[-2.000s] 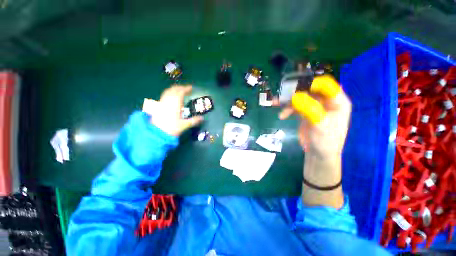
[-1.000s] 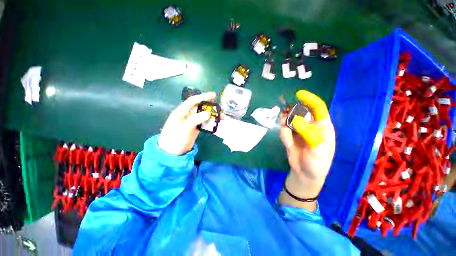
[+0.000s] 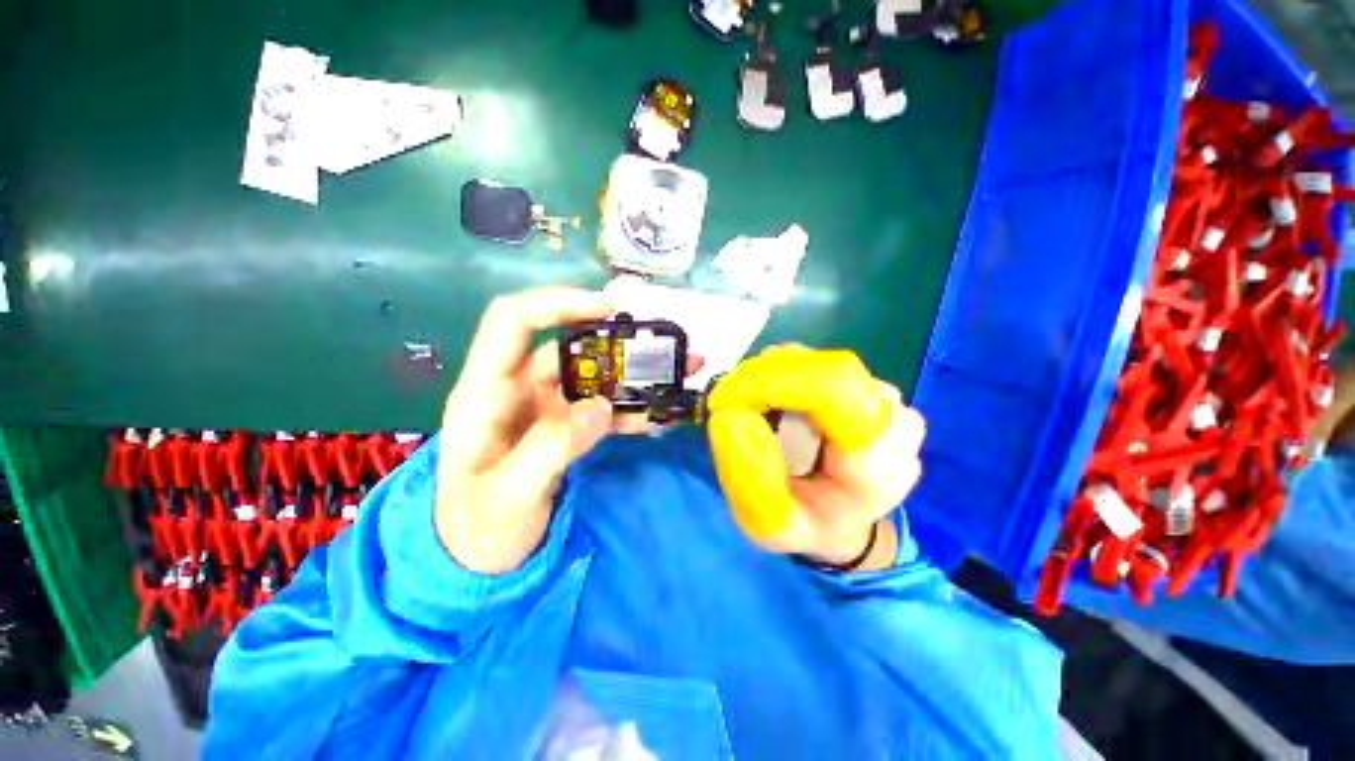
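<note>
My left hand (image 3: 513, 431) holds an open black watch housing (image 3: 624, 364) by its left end, its gold and white inside facing up. My right hand (image 3: 817, 446), with yellow finger cots, is at the housing's right end. Its fingers are curled around a small display module (image 3: 798, 443), mostly hidden, with a dark tail reaching the housing. Whether the tail is joined to the housing cannot be told. A black display module (image 3: 498, 211) with a gold tail lies on the green mat (image 3: 297, 320).
A solvent dispenser (image 3: 654, 213) and white wipe (image 3: 691, 330) lie beyond the hands. Another open housing (image 3: 663, 118) and several L-shaped pieces (image 3: 829, 89) lie farther back. A blue bin (image 3: 1025, 283) with red clamps is right. A green crate (image 3: 67, 550) with clamped units is lower left.
The view has shifted, so the mat's things sit higher in the picture. My right hand has moved left to the housing, bringing the display module close to it. The housing is now turned sideways.
</note>
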